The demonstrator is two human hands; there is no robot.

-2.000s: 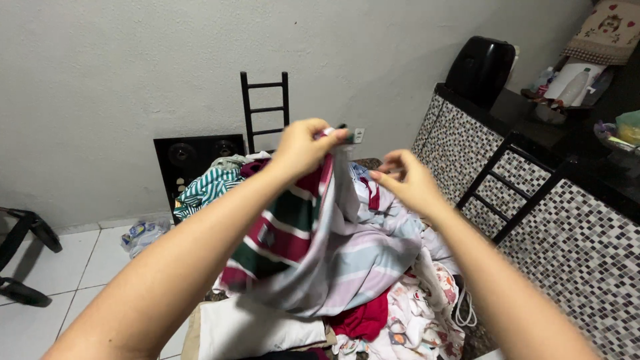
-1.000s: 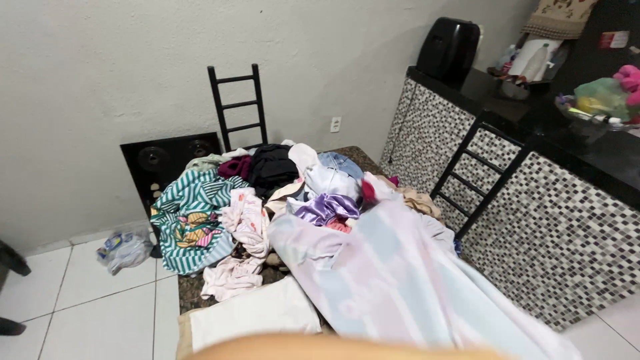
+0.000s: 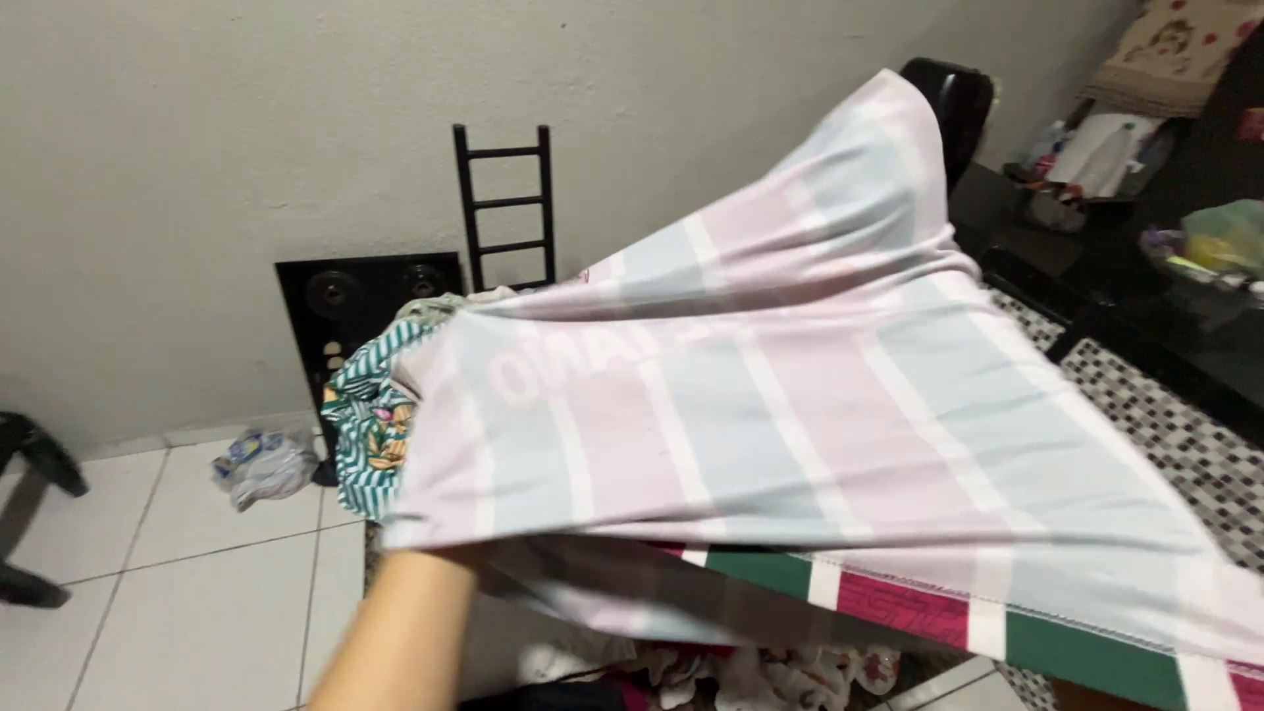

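Observation:
A large striped shirt or similar garment [image 3: 691,425], its pale pink and blue inner side showing, is spread in the air across the middle of the view. Its outer side, green, white and dark red, shows along the lower edge. One forearm [image 3: 400,632], apparently my left, goes up under the lower left part of the cloth, which hides the hand. My right hand is not visible. Behind and below the garment lie piled clothes, among them a green-and-white striped piece [image 3: 370,474] and pale printed pieces [image 3: 790,681].
A black ladder-back chair [image 3: 509,202] and a black cooktop panel [image 3: 306,286] are by the wall. A plastic bag [image 3: 267,469] lies on the tiled floor, with black furniture legs [image 3: 35,474] at far left. The dark counter [image 3: 1047,237] at right holds several items.
The striped garment, bunched between both hands two seconds ago, is now spread wide and raised. It covers most of the clothes pile that showed a second ago.

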